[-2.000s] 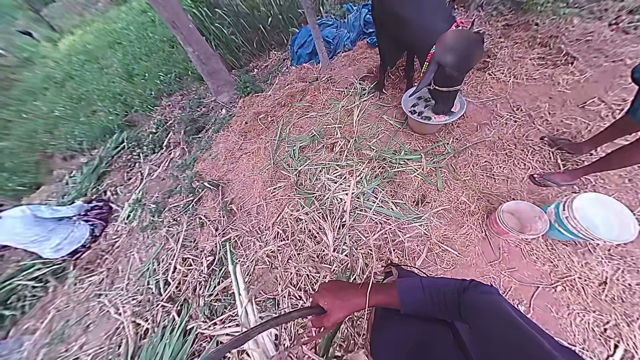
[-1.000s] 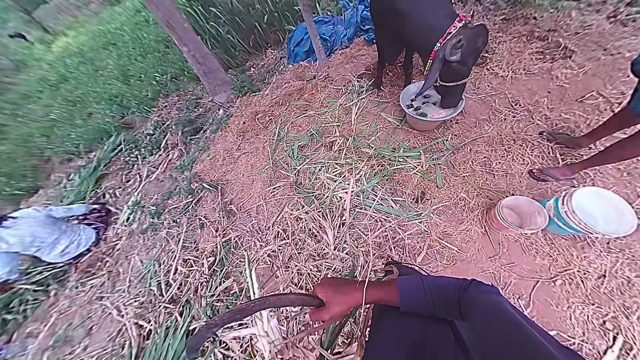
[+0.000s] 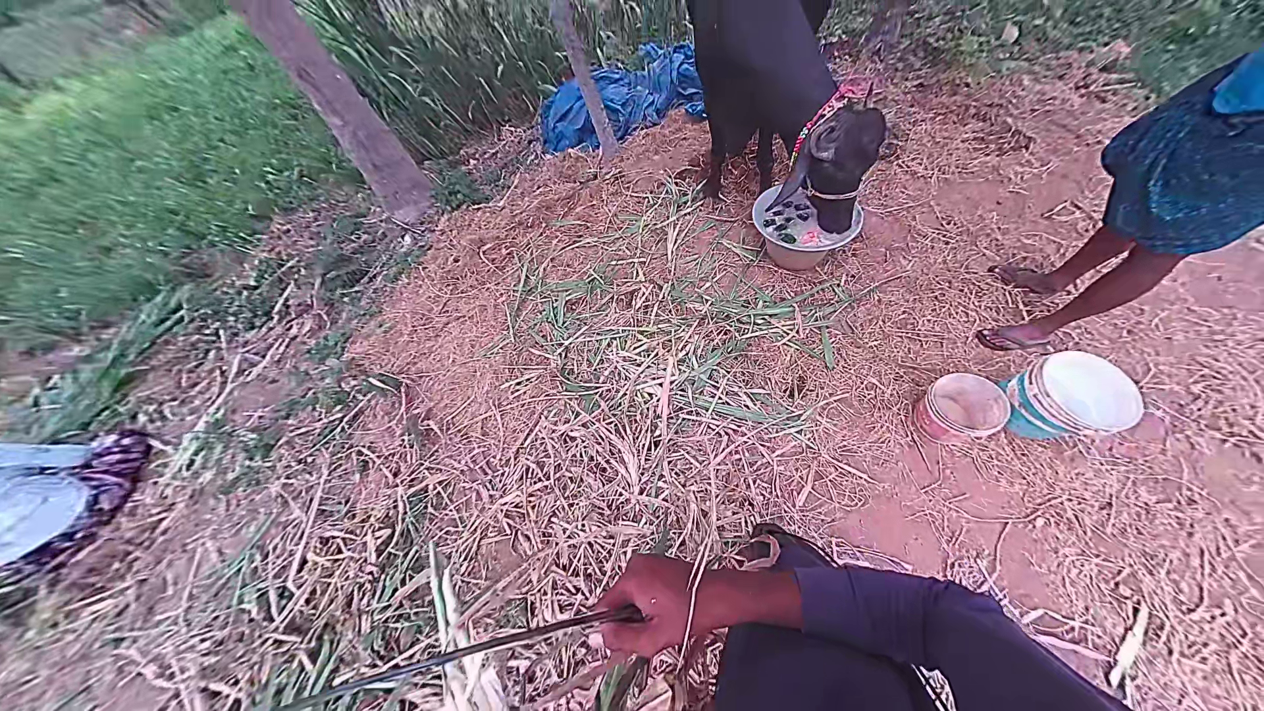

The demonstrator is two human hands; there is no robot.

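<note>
My right hand (image 3: pixel 652 604), reaching in from the lower right in a dark sleeve, is closed around the end of a long, thin, dark tool (image 3: pixel 474 650), apparently a sickle seen nearly edge-on. The tool points down and left, across pale cut stalks (image 3: pixel 456 632). Dry stalks and leaf blades also lie just below the hand. My left hand is not in view.
Cut green fodder (image 3: pixel 681 336) lies over straw ahead. A black buffalo (image 3: pixel 770 79) has its muzzle in a metal basin (image 3: pixel 796 255). A person (image 3: pixel 1175 197) stands at right by a pink bucket (image 3: pixel 963 407) and white-topped buckets (image 3: pixel 1076 395). Another person (image 3: pixel 49 504) is at the left edge.
The tool's blade looked broader and curved a second ago and now shows as a thin, nearly straight line. More of the person at the right is in view.
</note>
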